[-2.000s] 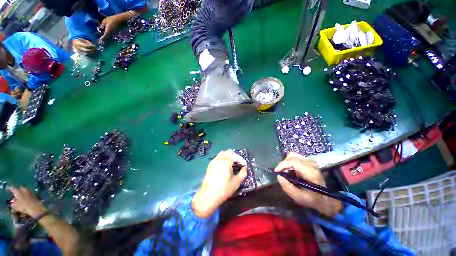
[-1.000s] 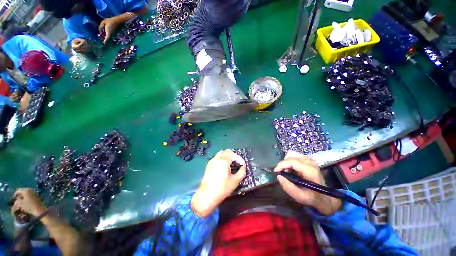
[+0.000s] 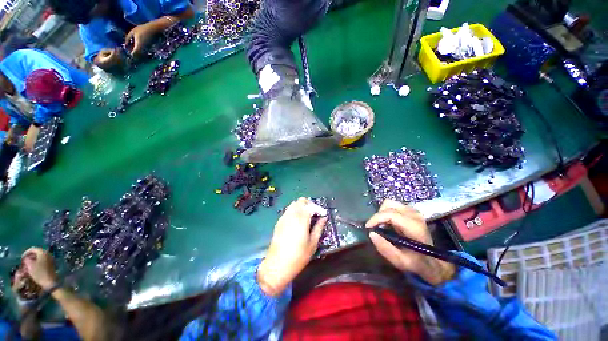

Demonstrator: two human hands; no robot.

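Note:
My right hand point(image 3: 407, 243) is closed around the dark handle of the soldering iron point(image 3: 437, 253). Its thin metal tip points left toward my left hand, over the block of small component assemblies point(image 3: 328, 233) at the bench's near edge. My left hand point(image 3: 293, 243) rests at the left side of this block, thumb and fingers pinched together; a small pale spot shows at the fingertips. Whether the fingers hold a part or solder wire is too small to tell. A second square block of assemblies point(image 3: 401, 176) lies to the right on the green mat.
The fume hood point(image 3: 290, 130) stands ahead, with a round tin point(image 3: 352, 123) beside it. Loose dark parts point(image 3: 248, 188) lie left of my hands. A heap of assemblies point(image 3: 480, 116) sits below the yellow bin point(image 3: 461, 53). Other workers' hands point(image 3: 40, 270) show at far left.
The iron and my right hand stay nearly in place. My left fingers have shifted slightly, and the dark spot between them no longer shows. The neighbour's hands at lower left have moved together.

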